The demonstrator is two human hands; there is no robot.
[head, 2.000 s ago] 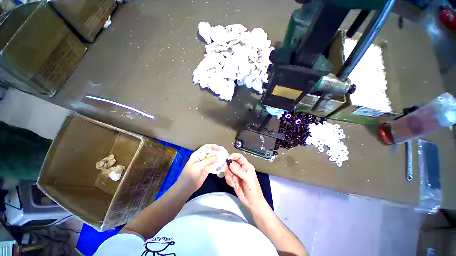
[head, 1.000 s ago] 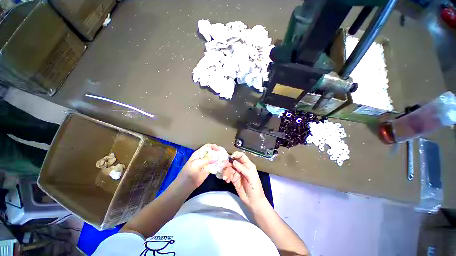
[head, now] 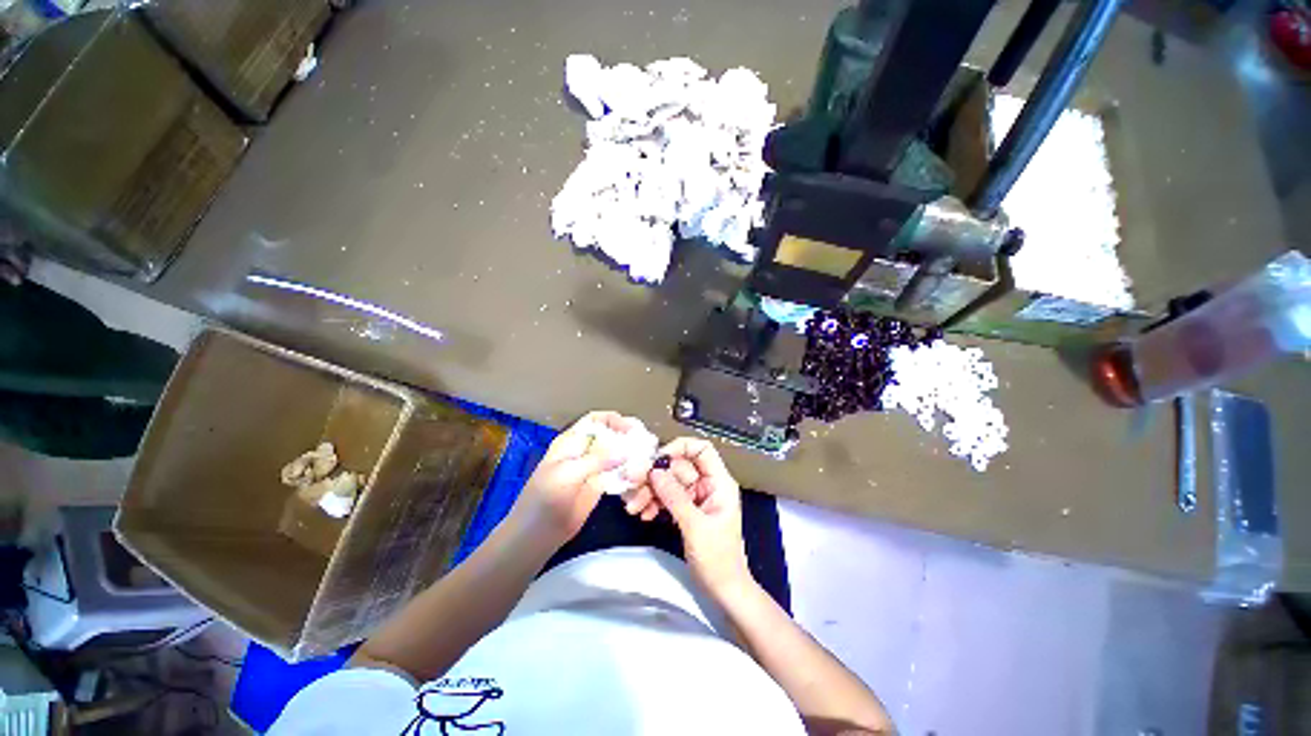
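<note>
My left hand (head: 562,483) holds a white plush piece (head: 621,454) above my lap, in front of the table edge. My right hand (head: 696,500) is beside it, with a tiny dark eye or nose piece (head: 661,463) at its fingertips, close to the plush piece. Whether the two touch cannot be told. The dark green hand press (head: 834,230) stands beyond my hands, its base plate (head: 736,401) at the table edge. Dark pieces (head: 843,368) lie in a pile right of the base, with white washers (head: 950,398) beside them.
White plush pieces (head: 664,161) are heaped beyond the press. An open carton (head: 216,496) at left holds a few cream pieces. Larger cartons (head: 115,144) stand far left. A washer box (head: 1071,216), a bottle (head: 1201,345), a metal rod (head: 1186,453) and a bagged dark rectangle (head: 1245,475) are right.
My hands stay in about the same place, the right fingers shifting slightly around the dark piece. A dark green shape at the far left edge has changed position.
</note>
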